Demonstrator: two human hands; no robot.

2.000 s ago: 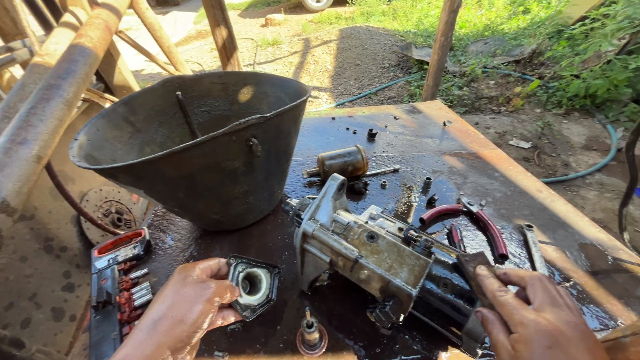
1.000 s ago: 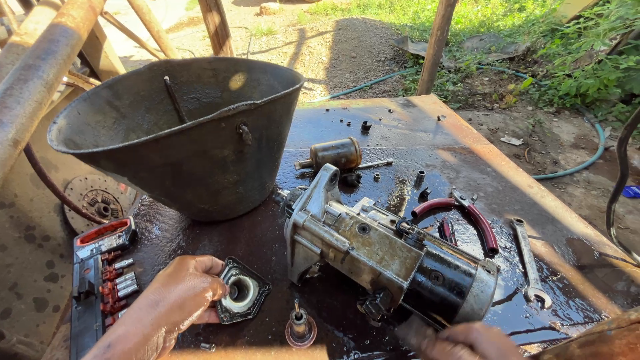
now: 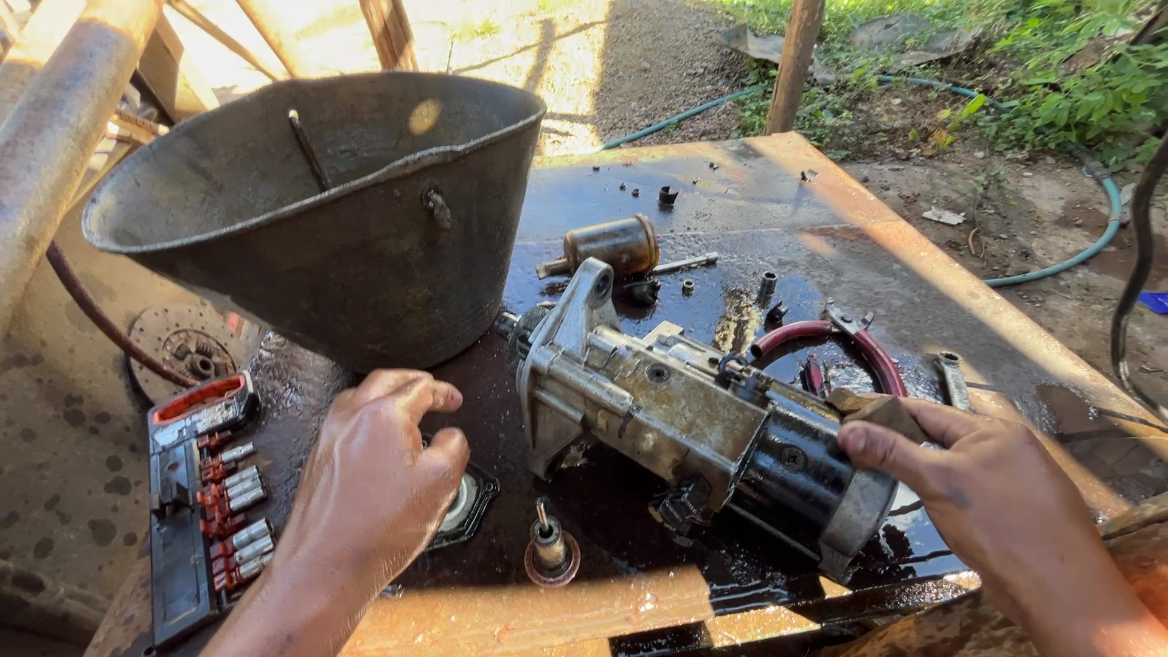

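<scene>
A greasy starter motor lies aslant on the wet wooden table, its drive end toward the metal bucket. My right hand pinches a small brown block or folded piece over the motor's rear end. With fingers curled and apart, my left hand hovers over a black end cover with a pale round centre, partly hiding it; nothing shows in its grasp. Between the hands, a small part with a shaft and round base stands upright near the table's front edge.
At left lies a socket set in a black and red holder, beside a clutch disc. Behind the motor are a cylindrical solenoid-like part and small loose pieces. Red-handled pliers and a wrench lie to the right.
My left hand has let go of the black end cover, which it held in both earlier frames. My right hand, low at the motor's near side a second ago, is back over its rear end.
</scene>
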